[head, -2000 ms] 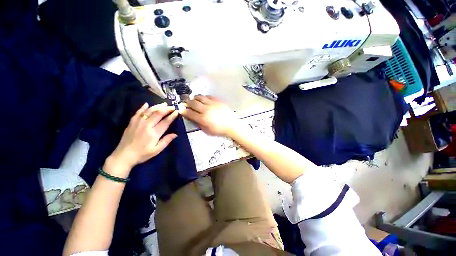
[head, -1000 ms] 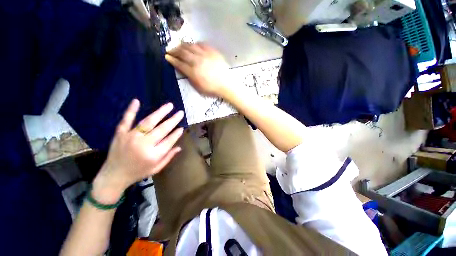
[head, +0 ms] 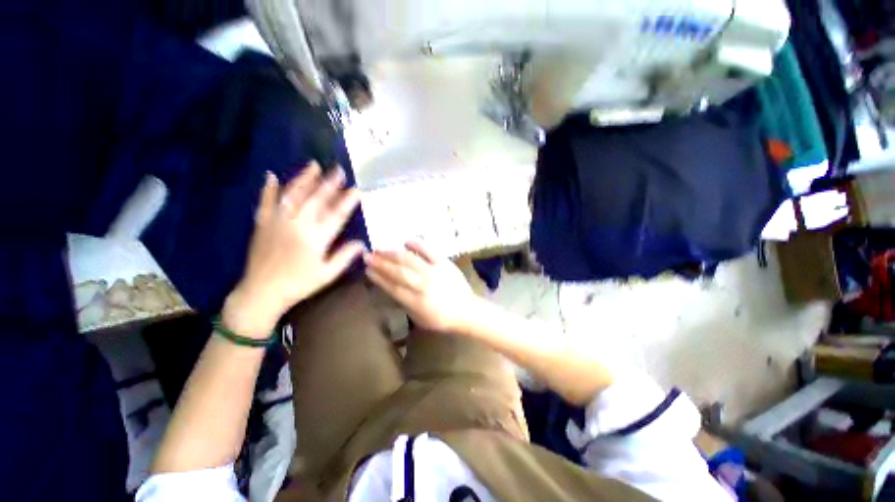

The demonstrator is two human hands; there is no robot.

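Note:
A dark navy cloth panel lies over the table left of and below the needle area. My left hand lies on it with its fingers spread. My right hand is at the front edge of the table, its fingertips at the lower right corner of the cloth; whether it pinches the cloth is unclear from blur. The white sewing machine stands at the top, blurred, with its presser foot and needle by the cloth's upper right edge.
A stack of navy panels sits at the right, with a teal basket behind it. A large heap of navy cloth fills the left side. Blurred metal snips lie on the machine bed. A cardboard box stands at the far right.
My right hand has moved from beside the needle down to the table's front edge. My left hand has shifted slightly up and right onto the cloth. The view has moved, showing more of the machine.

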